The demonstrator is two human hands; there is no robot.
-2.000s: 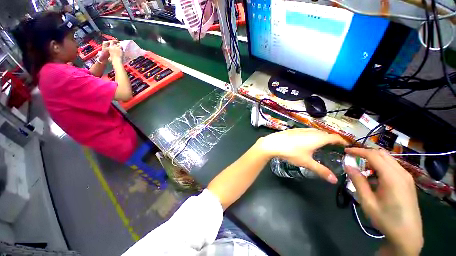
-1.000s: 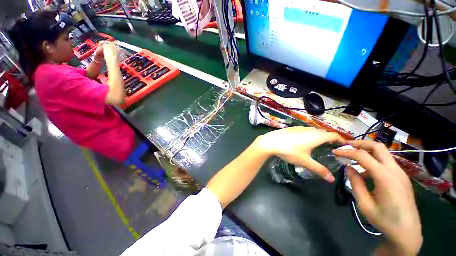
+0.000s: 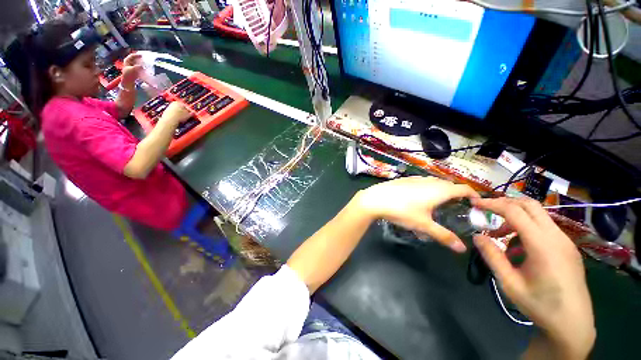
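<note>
A clear plastic bottle [image 3: 402, 235] lies tilted over the dark green mat, partly hidden by my hands. My left hand [image 3: 415, 206] is curved around its body, thumb on the near side. The bottle's neck end points right, with a small white and green cap [image 3: 486, 219]. My right hand [image 3: 540, 264] has its thumb and fingers at this cap. The exact finger contact is partly hidden.
A white taped piece [image 3: 371, 164] and a black mouse [image 3: 436, 143] lie behind my left hand. A monitor [image 3: 429, 53] stands behind. A white cable [image 3: 507, 308] loops by my right hand. Taped wires [image 3: 270, 181] lie left. A person in pink [image 3: 95, 155] works at a red-orange tray [image 3: 235, 105].
My right fingers have shifted slightly left and the white and green cap shows more clearly between them. My left hand has barely moved. The person in pink has lowered one hand to the tray.
</note>
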